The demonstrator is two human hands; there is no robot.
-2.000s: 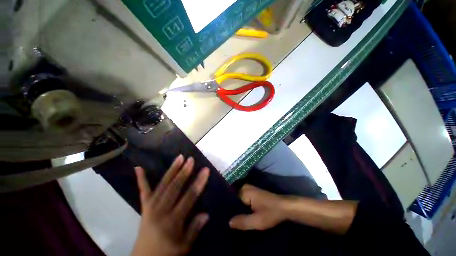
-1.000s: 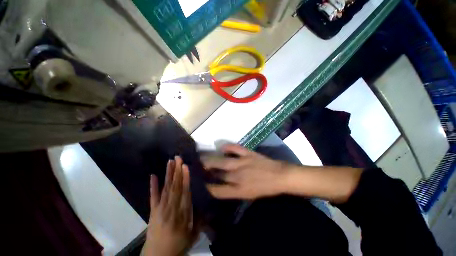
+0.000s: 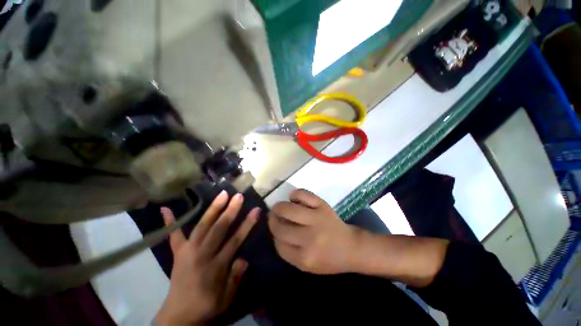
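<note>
A black fabric piece [image 3: 253,240] runs from the needle area down towards my lap. The presser foot and needle area [image 3: 223,167] is dark and blurred, and the fabric's upper end reaches it. My left hand [image 3: 207,258] lies flat on the fabric just below the needle area, fingers spread. My right hand [image 3: 312,234] is at the fabric's right edge with fingers curled; whether it pinches the cloth is hidden. Scissors [image 3: 331,127] with one yellow and one red loop lie right of the needle area, blades towards it.
The sewing machine head [image 3: 191,70] fills the upper left, with a green control panel [image 3: 290,70] beside it. A black case [image 3: 451,54] lies at upper right. A green strip [image 3: 408,156] edges the table. Dark fabric and a white board [image 3: 474,191] are at right; maroon fabric is at lower left.
The view has shifted closer to the machine head. My left hand has spread flat on the fabric near the needle. My right hand has curled its fingers at the fabric's right edge.
</note>
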